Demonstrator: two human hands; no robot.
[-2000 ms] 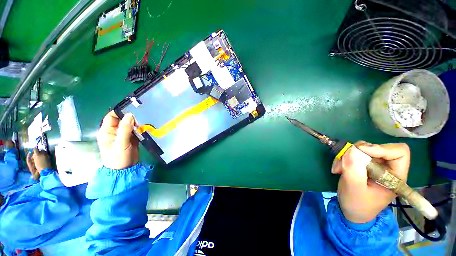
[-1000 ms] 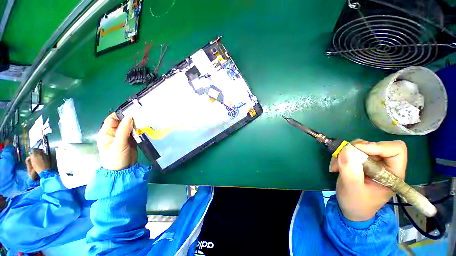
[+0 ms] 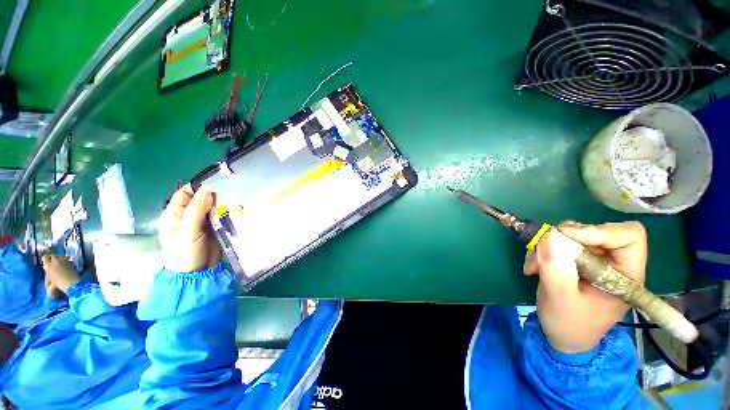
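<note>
A tablet assembly [image 3: 272, 216] lies tilted across the green bench, silver back up, with an orange flex cable [image 3: 300, 188] and a blue-white mainboard [image 3: 364, 144] along its far right end. My left hand [image 3: 189, 228] grips its left short end between thumb and fingers. My right hand [image 3: 588, 280] holds a soldering iron [image 3: 632, 295] by its worn beige handle, below a yellow collar. The iron's dark tip points left and stands apart from the tablet's right corner. Pale specks [image 3: 480, 170] lie on the bench near the tip.
Black wired parts [image 3: 226, 126] and another tablet unit [image 3: 194, 50] lie behind. A thin pale wire [image 3: 326, 82] curves beyond the tablet. A cup with white wad [image 3: 602, 164] and a fan [image 3: 604, 72] stand right. A white roll [image 3: 126, 264] and a person's hand [image 3: 60, 272] are left.
The tablet's far end has come nearer to me and its tilt has changed, uncovering the thin pale wire behind it. The iron has shifted slightly left in my right hand.
</note>
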